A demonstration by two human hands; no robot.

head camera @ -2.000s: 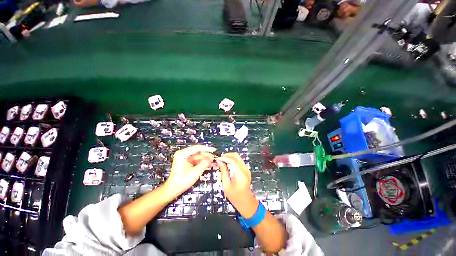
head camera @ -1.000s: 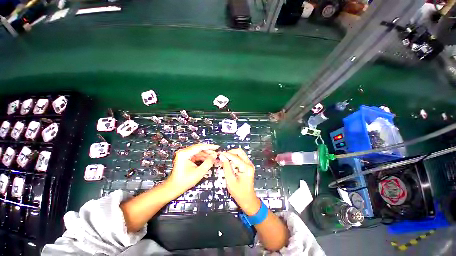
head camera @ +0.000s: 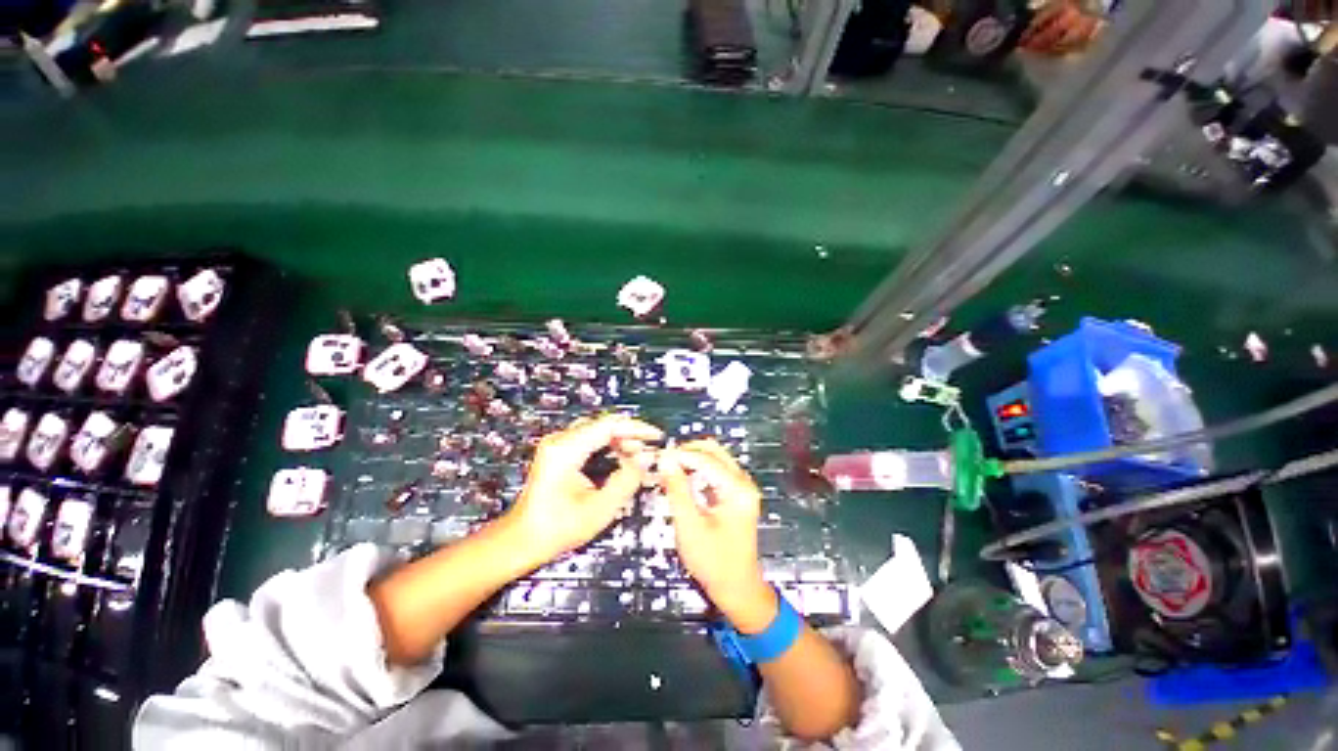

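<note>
My left hand (head camera: 584, 481) and my right hand (head camera: 715, 517) meet fingertip to fingertip above the clear component tray (head camera: 367, 536). Their fingertips pinch a tiny dark and coppery part (head camera: 647, 452), mostly hidden by the fingers. Small coppery components (head camera: 506, 399) lie heaped in the tray's left and middle. Tiny pale parts lie in its lower and right cells. White housings (head camera: 313, 427) lie loose left of the tray, on its far part and on the green surface behind. A blue band (head camera: 766, 631) is on my right wrist.
A black tray (head camera: 198, 426) with rows of white housings stands at left. At right are a reddish syringe (head camera: 891, 470), a white paper (head camera: 897, 584), a blue box (head camera: 1068, 393), a round clear container (head camera: 998, 631) and a fan (head camera: 1174, 569). A slanting metal post (head camera: 1013, 191) stands behind; hoses cross the right side.
The view has shifted slightly, so the bench things appear a little further right. Both hands stay together at the tiny part, with small finger movements.
</note>
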